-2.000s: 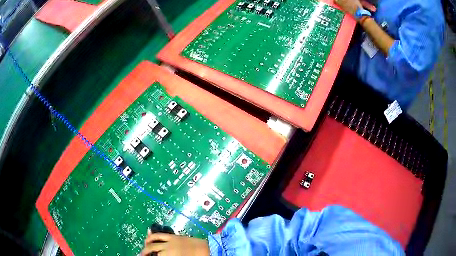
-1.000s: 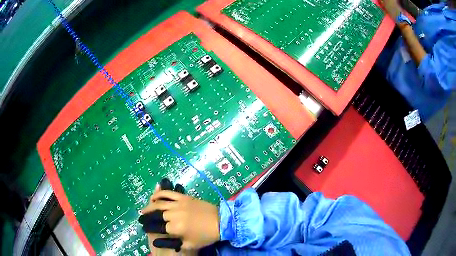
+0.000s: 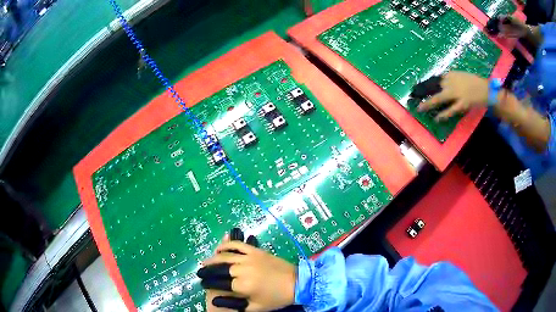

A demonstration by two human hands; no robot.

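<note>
A green circuit board (image 3: 140, 213) lies on a red foam board (image 3: 177, 100) in front of me. Several black components (image 3: 274, 116) with pale centres sit on its upper part, mostly in pairs. My right hand (image 3: 253, 277), with black finger coverings, is over the board's near edge with its fingers bent. Whether it holds a component is hidden. A bit of skin below its fingers may be my left hand, mostly covered and cut off by the bottom edge.
A blue coiled cord (image 3: 167, 85) crosses the board to my right wrist. A second board (image 3: 378, 52) on red foam lies beyond, with another person's hands (image 3: 460, 94) at it. At right, a black bin (image 3: 518, 213) holds a red liner (image 3: 463, 225) and two loose components (image 3: 416, 228).
The view has shifted, so the near board appears farther right. My right hand has come further into view over the board. The other person's hand has come over the second board.
</note>
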